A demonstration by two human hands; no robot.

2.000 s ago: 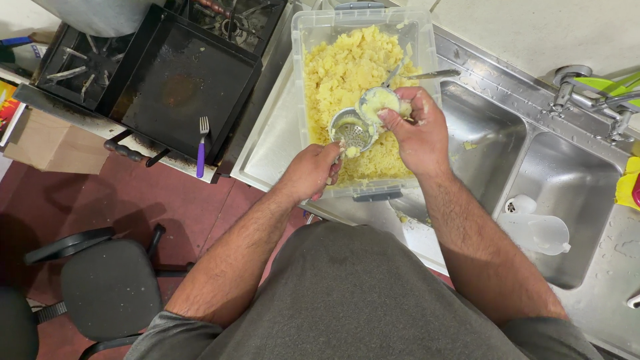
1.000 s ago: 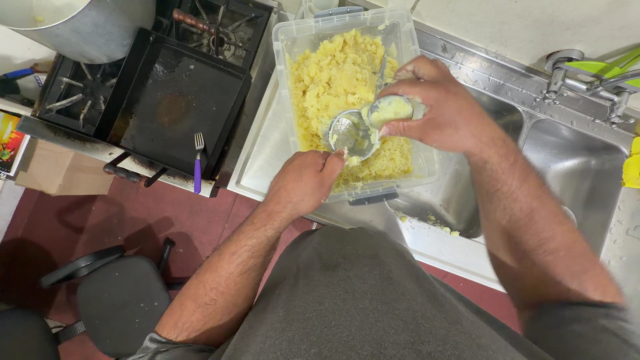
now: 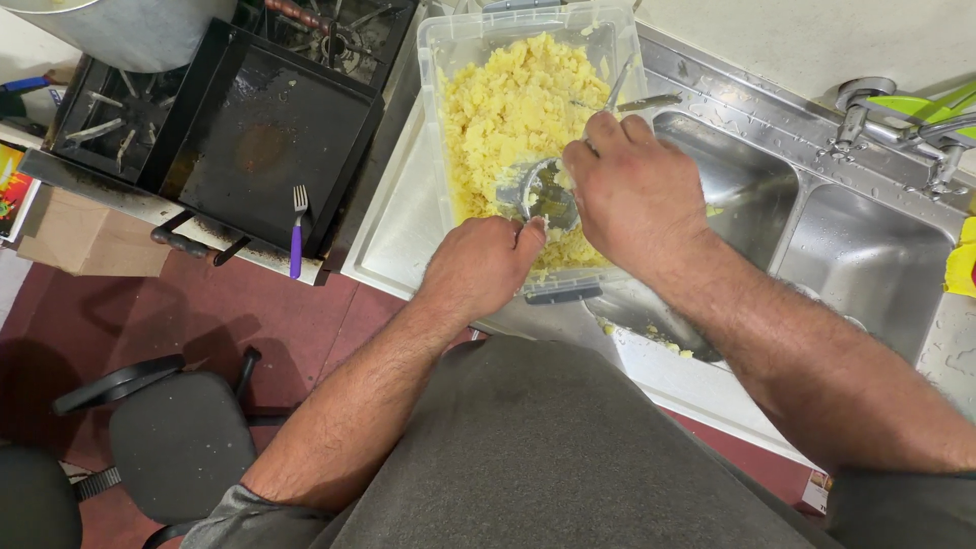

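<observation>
A clear plastic tub (image 3: 433, 99) holds a heap of yellow mashed potato (image 3: 518, 107), its near edge by the sink. Over the mash, my left hand (image 3: 488, 263) grips a round metal kitchen tool (image 3: 550, 197), apparently a potato ricer or strainer, with its cup tilted and bits of mash on the rim. My right hand (image 3: 633, 183) is at the cup's right side with fingers curled downward; what its fingertips hold is hidden. Metal utensil handles (image 3: 648, 102) stick out of the mash just beyond my right hand.
Left of the tub stands a stove with a black griddle pan (image 3: 259, 145); a purple-handled fork (image 3: 296, 236) lies at its near edge. A large metal pot (image 3: 137, 30) sits behind. To the right are a double steel sink (image 3: 862, 252) and tap (image 3: 854, 122). A chair (image 3: 183, 450) stands lower left.
A second ago my right hand held a mash-filled cup-shaped piece over the metal tool; now its fingers curl down beside the tool's cup. My left hand has kept its grip.
</observation>
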